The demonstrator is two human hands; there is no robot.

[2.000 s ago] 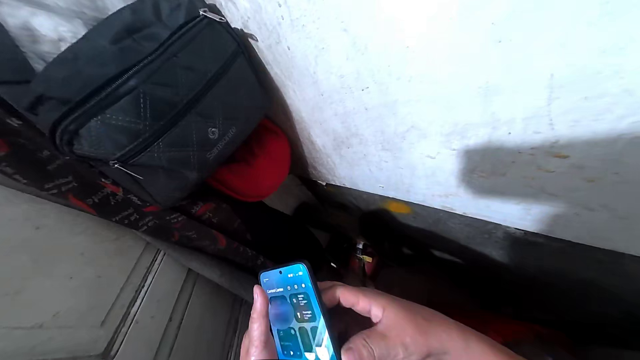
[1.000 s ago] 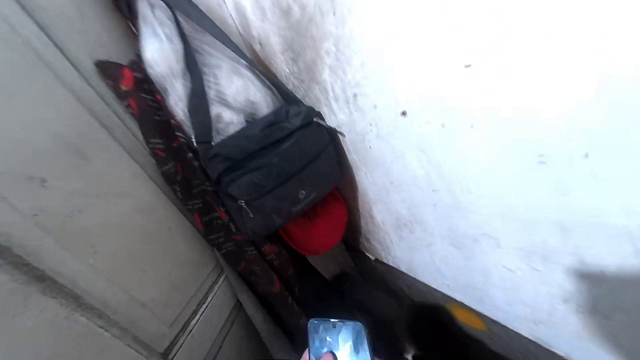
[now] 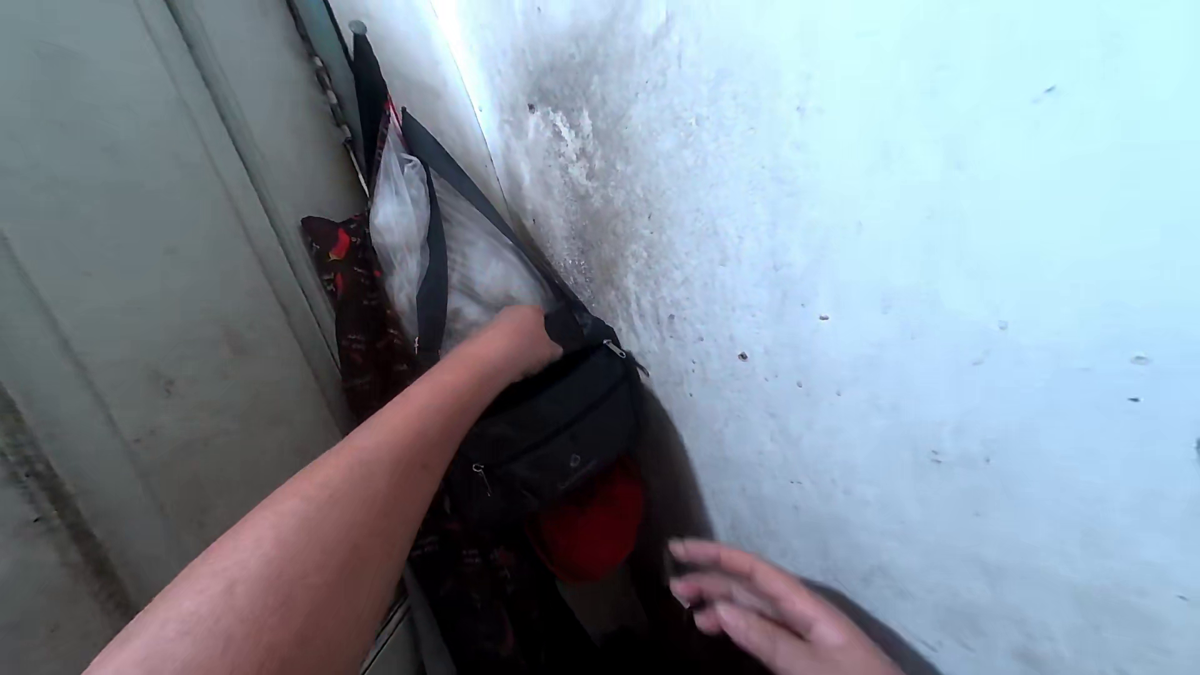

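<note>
A black shoulder bag (image 3: 562, 431) hangs by its strap in the corner beside the wall. My left hand (image 3: 527, 339) is at the bag's top opening, with its fingers partly hidden by the bag; whether they grip anything does not show. Lower right, my right hand (image 3: 764, 600) is raised with fingers apart and slightly curled, touching nothing visible. Between the bag and my right hand, a red cloth item (image 3: 595, 525) sticks out below the bag. The phone is not in view.
A whitish plastic bag (image 3: 478, 253) and dark, red-patterned fabric (image 3: 352, 300) hang behind the black bag, near a nail head (image 3: 357, 28). A stained white wall (image 3: 891, 281) rises on the right, a grey panelled door (image 3: 122, 234) on the left.
My left hand has come up to the top of the black bag. The phone, seen in both earlier frames, has gone out of sight. My right hand is now free of it. The view has shifted.
</note>
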